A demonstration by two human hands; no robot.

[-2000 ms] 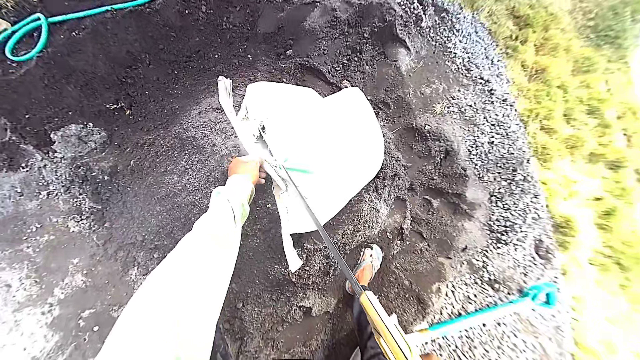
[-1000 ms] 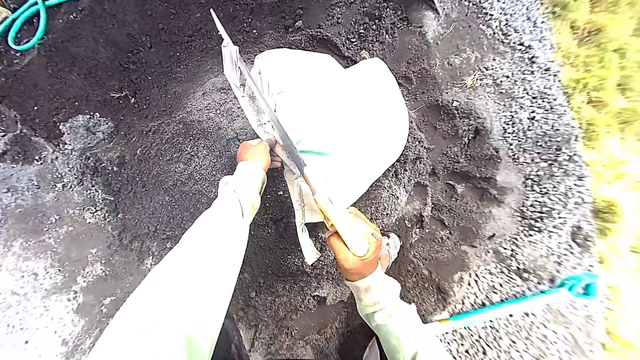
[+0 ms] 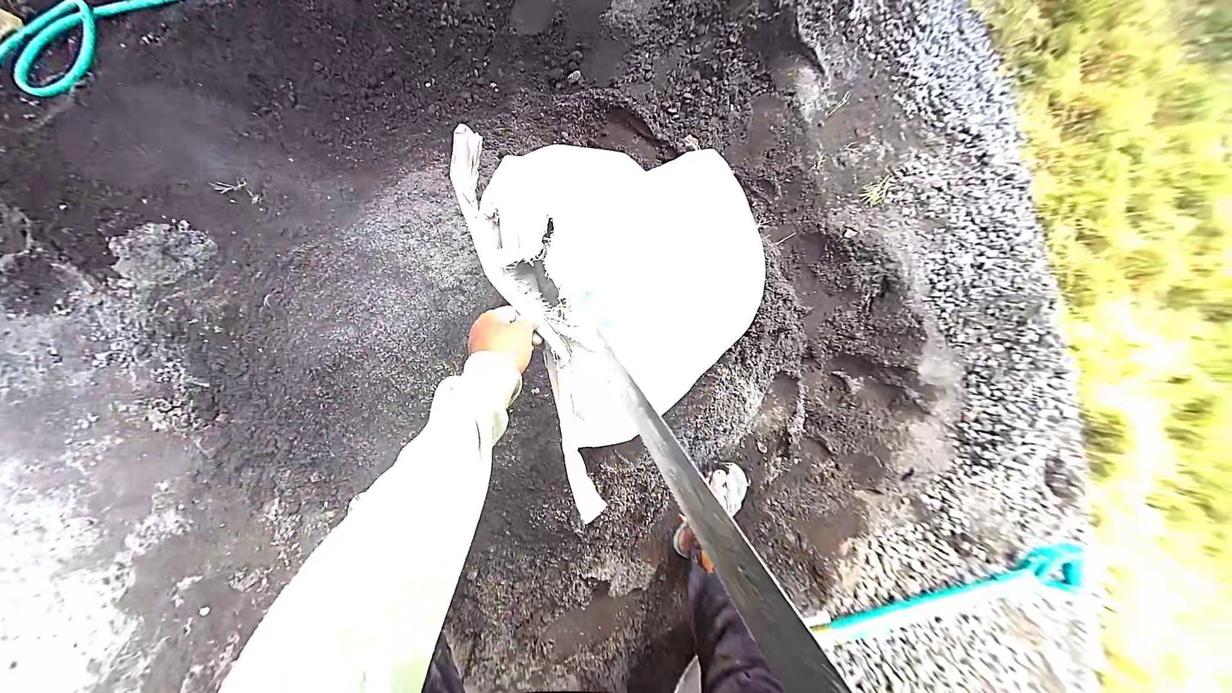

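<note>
A full white woven sack point(image 3: 664, 260) lies on dark ground at the middle of the head view. Its gathered, tied-looking edge runs down its left side, with a torn, frayed opening point(image 3: 541, 274) partway along. My left hand point(image 3: 502, 337) is closed on this edge, just below the tear. A long metal blade point(image 3: 717, 525), seemingly a machete's, reaches up from the bottom edge of the view, and its tip lies over the sack near the tear. The blade's handle and my right hand are out of view.
A green hose point(image 3: 924, 604) lies on gravel at the lower right, and a coiled green hose point(image 3: 85, 48) at the top left. Rough dark soil surrounds the sack. Grass point(image 3: 1145, 289) borders the gravel on the right. My sandalled foot point(image 3: 727, 488) stands just below the sack.
My right hand, seen one second ago on the blade's handle, has gone out of view at the bottom. The blade has drawn back from across the sack's edge. A tear now shows plainly there.
</note>
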